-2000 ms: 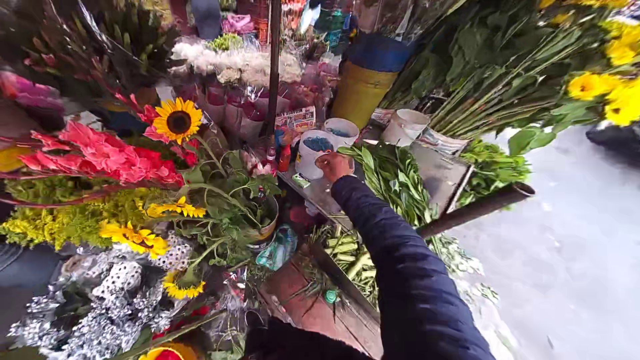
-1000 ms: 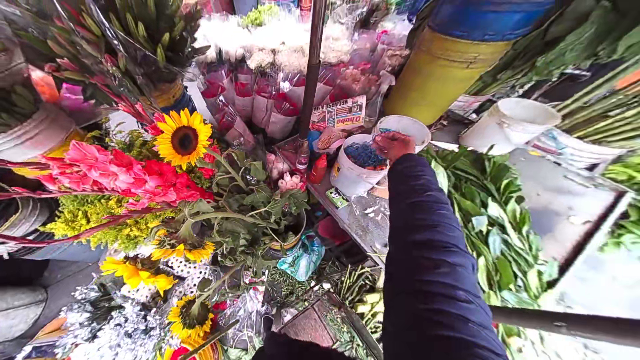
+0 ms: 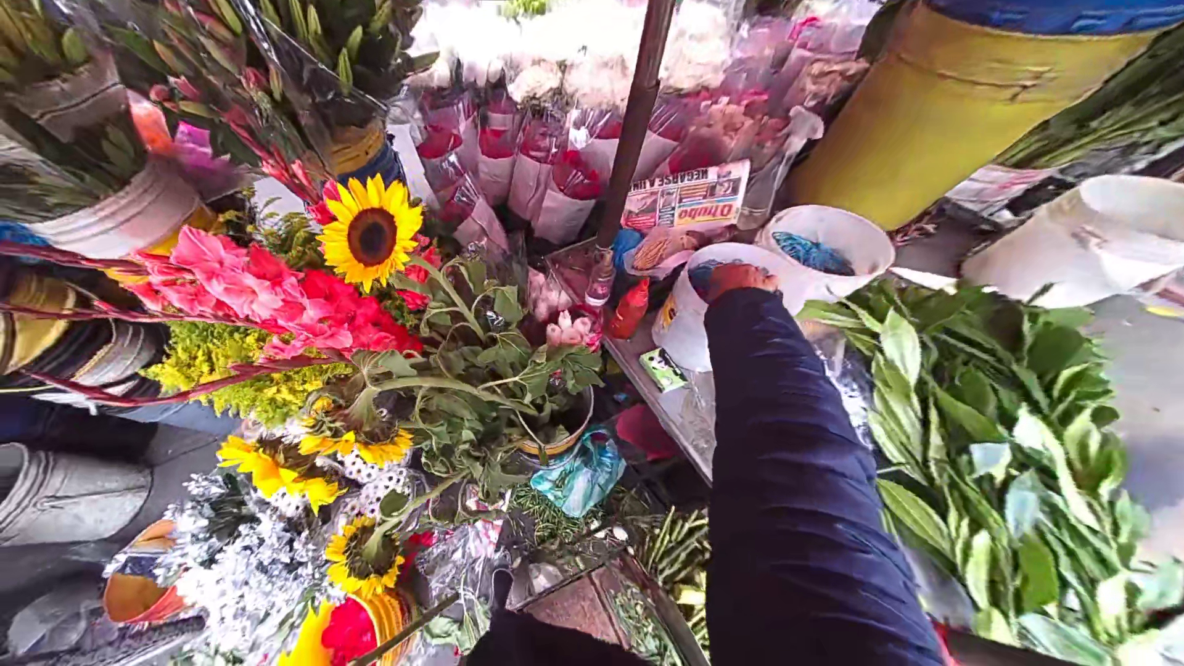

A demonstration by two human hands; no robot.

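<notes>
My right hand reaches into a white plastic bucket on a low metal table; its fingers are hidden inside, over blue material. Behind it to the right stands a second white bucket with a blue bundle in it. A red squeeze bottle, a small clear bottle and a green and white packet lie or stand left of the first bucket. Only a dark sleeve shows at the bottom edge on the other side; my left hand is not visible.
Sunflowers and pink gladioli crowd the left. A metal pole rises behind the table. Cut leafy stems spread right of my arm. A yellow barrel, a newspaper and wrapped flowers stand behind.
The view has shifted closer to the table and buckets. My right hand, earlier at the first bucket's upper rim, is now lower inside its opening.
</notes>
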